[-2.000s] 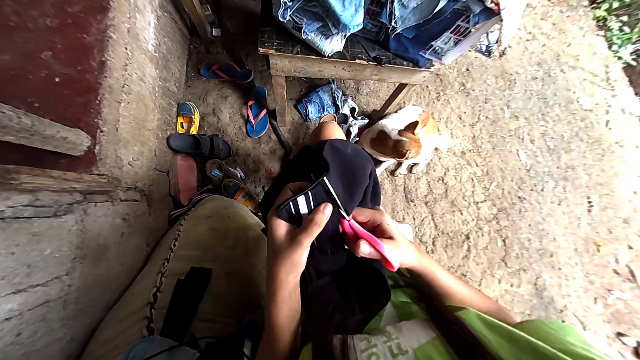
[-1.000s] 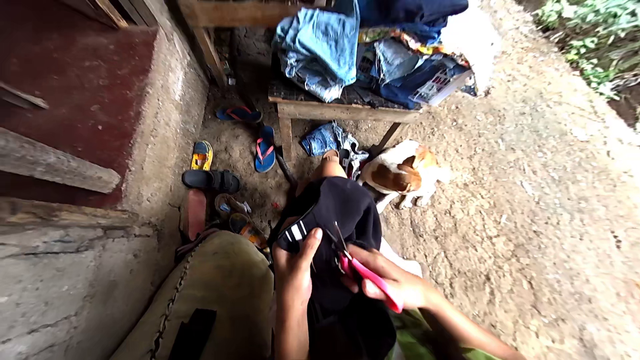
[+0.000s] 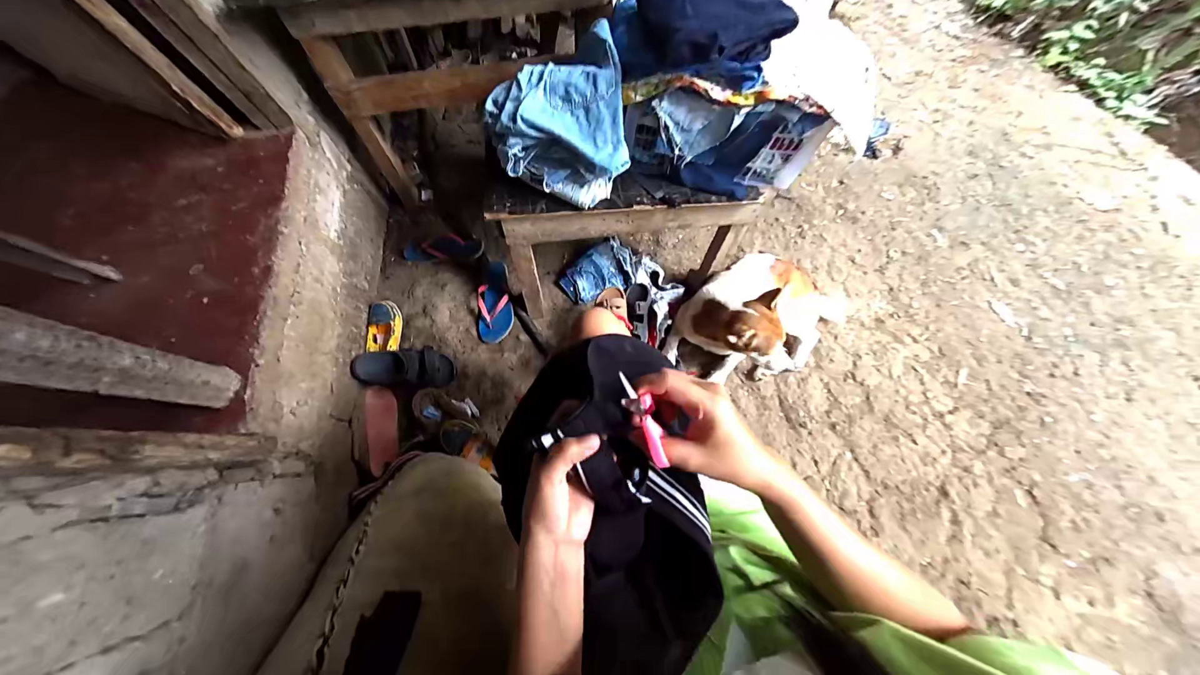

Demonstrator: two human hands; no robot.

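Black cloth with white stripes lies over my lap and knee. My left hand grips a bunched, white-striped part of it between thumb and fingers. Just to the right, my right hand holds pink-handled scissors, their metal tips pointing up and to the left above the cloth. Whether the blades touch the fabric cannot be told. Some fingers of both hands are hidden by the cloth and the scissors.
A wooden bench holds piled denim. A white and brown dog lies beside its leg. Flip-flops and other footwear lie near the concrete wall at left. A stuffed sack is beside my lap.
The scissors have turned to a steeper angle, and my right hand has come up beside them. More of the white side stripes on the black cloth shows. The view has shifted.
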